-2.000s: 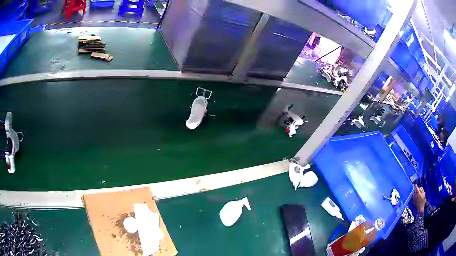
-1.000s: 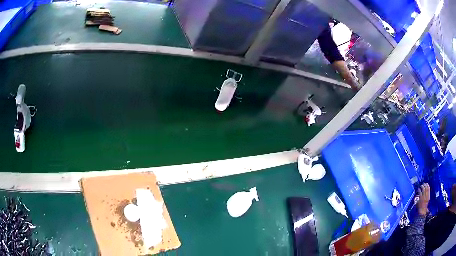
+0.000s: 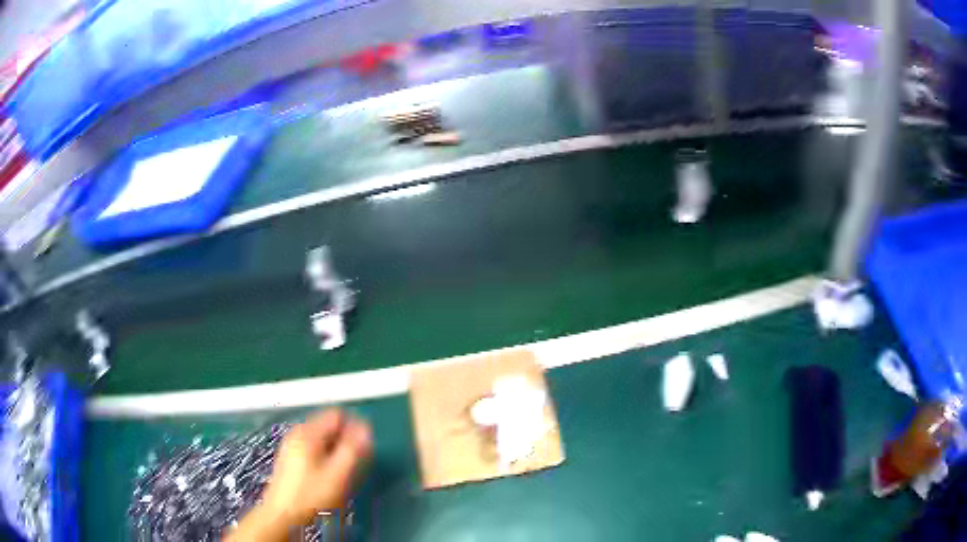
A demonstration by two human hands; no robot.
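My bare left hand (image 3: 318,457) is blurred at the lower left, over the right side of a loose pile of dark-and-silver fittings (image 3: 201,482). Its fingers are bent; whether they hold anything cannot be told. My right hand is not seen. A brown-stained cardboard pad (image 3: 445,450) lies right of the hand with a white paste blob (image 3: 520,418) on it. A white part-built toy scooter (image 3: 331,302) stands or lies on the green belt beyond the hand, and another (image 3: 691,188) is farther right.
A pale rail (image 3: 647,333) separates belt and bench. A white squeeze bottle (image 3: 679,381), dark phone-like rectangle (image 3: 814,429), drink bottle (image 3: 910,453) and blue tote (image 3: 933,286) are at right. A parts bin (image 3: 66,466) is at left. An unclear white thing shows at the bottom edge.
The view has swung left, so the pad, bottle and scooters appear farther right. My left hand has come into view over the fittings. The bin at left has come into view.
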